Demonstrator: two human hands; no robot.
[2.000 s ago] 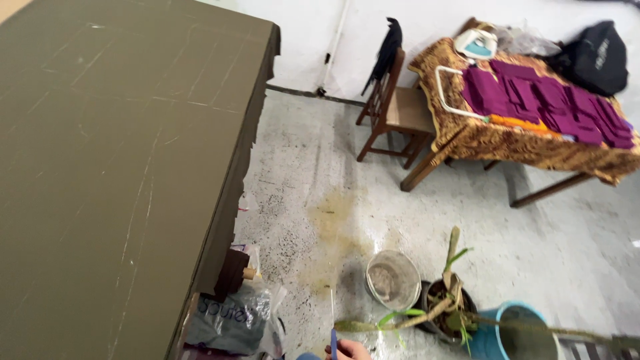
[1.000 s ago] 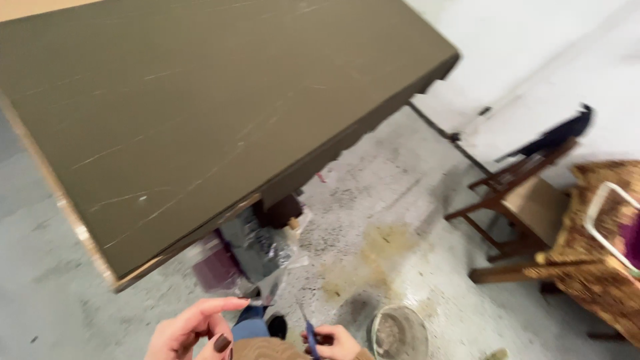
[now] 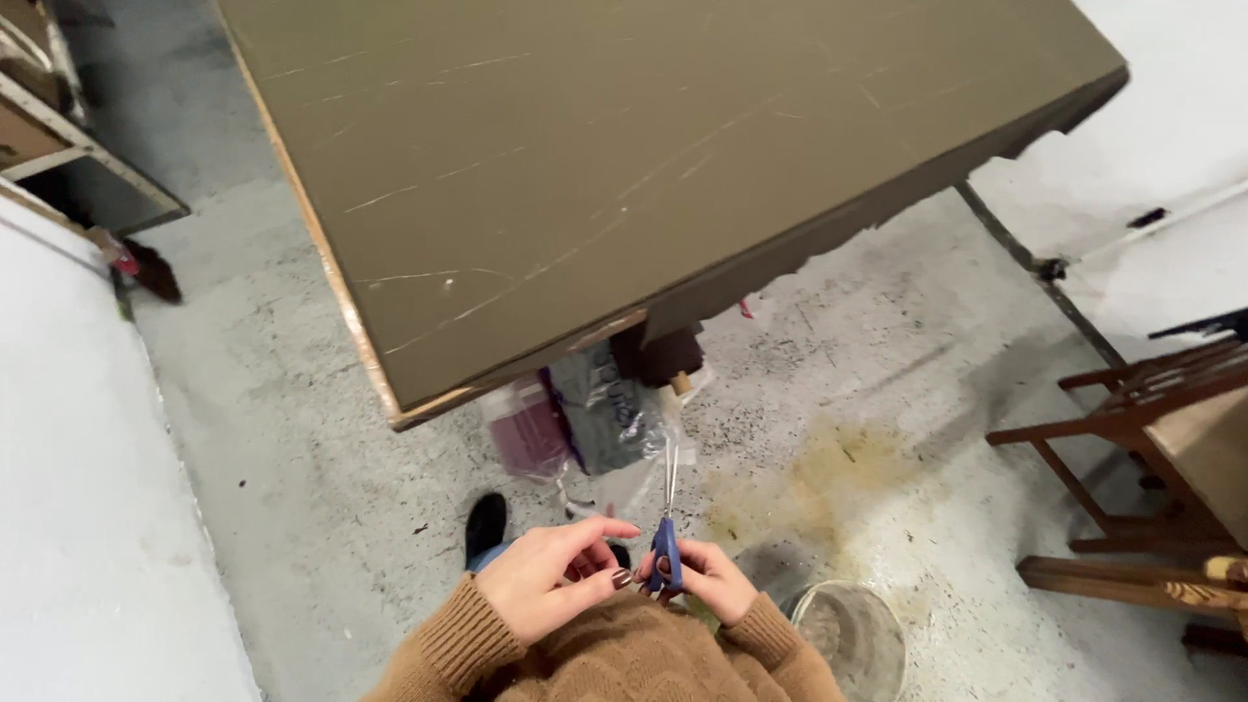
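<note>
A pair of scissors point(image 3: 667, 546) with dark blue handles and metal blades is held in my right hand point(image 3: 710, 577), low in the middle of the view. The blades point up and look slightly parted. Just left of the handles is my left hand point(image 3: 556, 575), empty, its fingers bent and apart, the fingertips close to the scissors. Beyond both hands stands a table with a scratched olive-brown top point(image 3: 624, 175), whose covering hangs down in a ragged edge. Neither hand touches the table.
Plastic bags of folded fabric point(image 3: 604, 409) lie under the near table edge. A bucket point(image 3: 850, 634) stands at lower right, a wooden chair point(image 3: 1102, 429) at the right edge. White walls flank the floor, and a shelf unit point(image 3: 93, 146) is at upper left.
The view has swung left, off the plants and the cloth-covered table. Both hands have come into fuller view; two seconds ago only part of one hand and the scissors showed at the bottom.
</note>
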